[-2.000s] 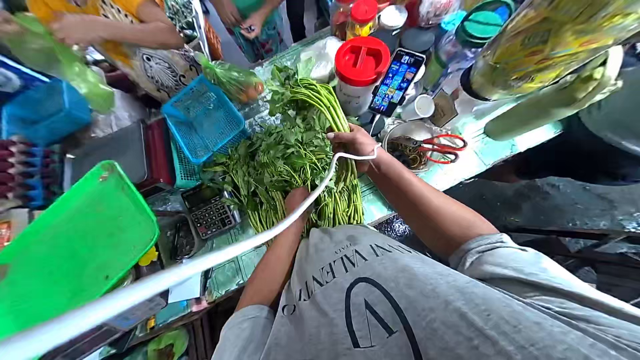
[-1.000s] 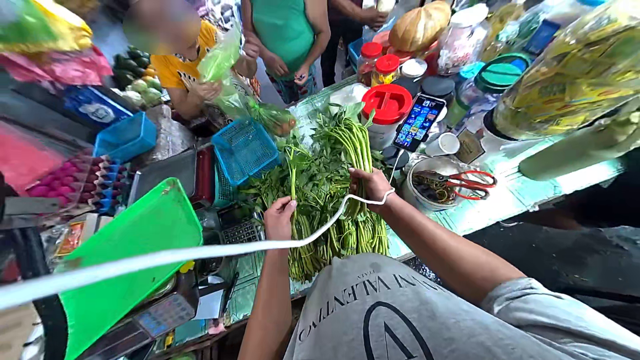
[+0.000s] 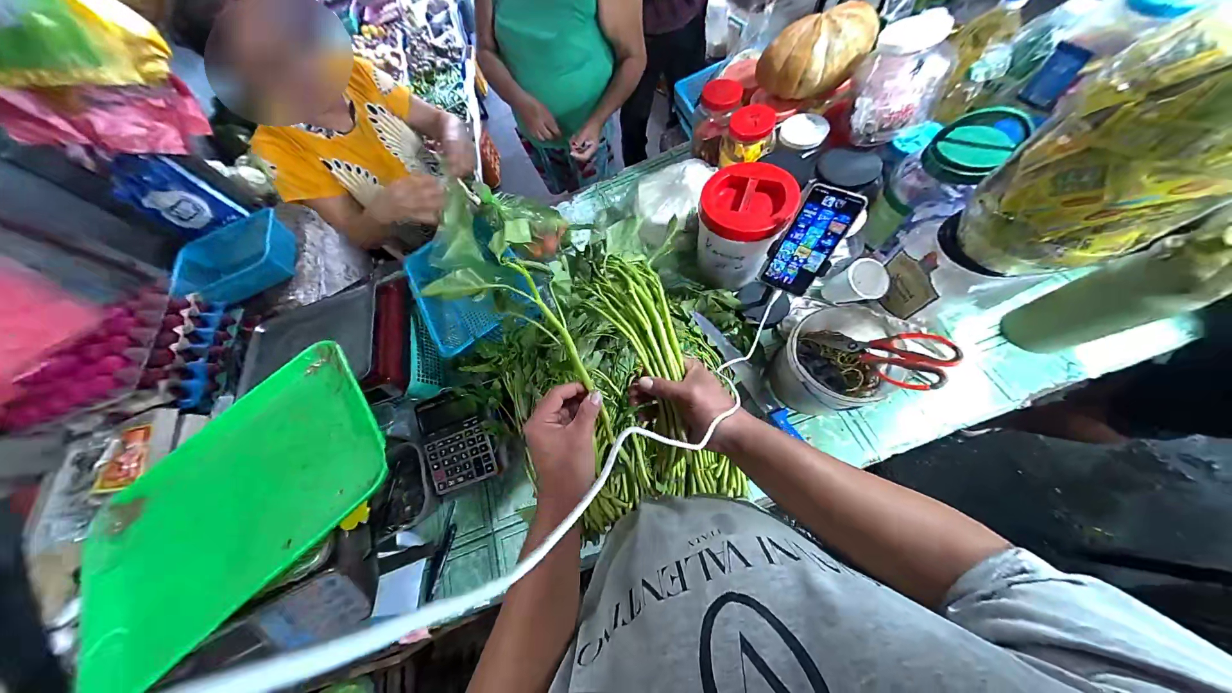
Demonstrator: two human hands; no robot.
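Note:
A leafy green stalk (image 3: pixel 553 322) rises from my left hand (image 3: pixel 566 428), which pinches it between thumb and fingers. My right hand (image 3: pixel 688 399) is closed around a bunch of long green stems (image 3: pixel 640 313) with leaves at the far end. Beneath both hands lies a larger heap of leafy greens (image 3: pixel 707 472), its cut stems toward my shirt. A white cable (image 3: pixel 664 438) crosses in front of my hands and over my right wrist. Part of a knife blade (image 3: pixel 722 346) shows beside the bunch, to the right.
Left stand a calculator (image 3: pixel 462 452), a green tray (image 3: pixel 231 510) and a blue basket (image 3: pixel 452 298). To the right are a phone (image 3: pixel 813 236), a red-lidded tub (image 3: pixel 746 217), and a container (image 3: pixel 828 371) with red-handled scissors (image 3: pixel 910 361). Across the counter, a person in yellow (image 3: pixel 337 144) handles a plastic bag.
My left hand, low at the heap two seconds ago, has come up and now holds a single stalk away from the bunch. My right hand stays on the stems. The view has shifted.

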